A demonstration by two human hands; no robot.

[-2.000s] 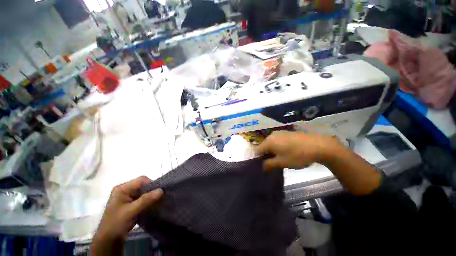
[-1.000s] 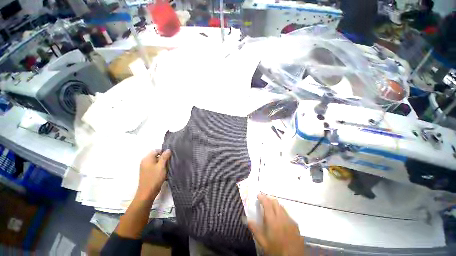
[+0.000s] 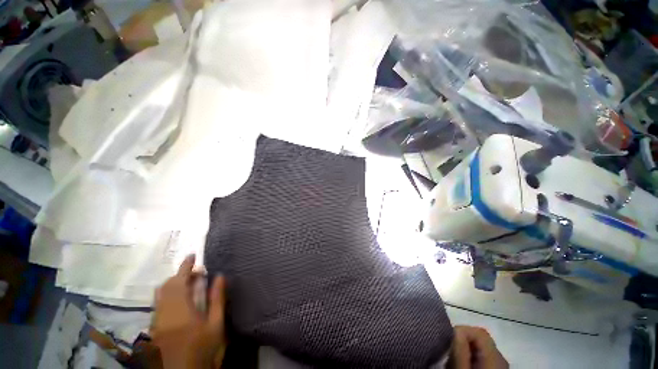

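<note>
A dark grey checked fabric panel point(image 3: 310, 245) with curved cut edges lies spread in front of me, partly over cream-white sheets point(image 3: 108, 252). My left hand point(image 3: 189, 317) is at its lower left edge, slightly blurred; whether its fingers grip the cloth is unclear. My right hand point(image 3: 476, 349) is at the panel's lower right corner, cut off by the bottom edge, with its fingers curled at the cloth. The white sewing machine head point(image 3: 498, 187) stands to the right, with its foot area point(image 3: 485, 270) beside the panel, apart from it.
A crinkled clear plastic bag point(image 3: 498, 58) with dark and white scraps lies behind the machine. A dark fabric scrap point(image 3: 534, 285) is under the arm. Pens point(image 3: 619, 222) lie on the machine. A grey machine part point(image 3: 54, 72) stands at far left.
The panel has moved away from the machine's front and now lies flat and spread wider. Both hands have moved to its lower corners. The view has turned left and down.
</note>
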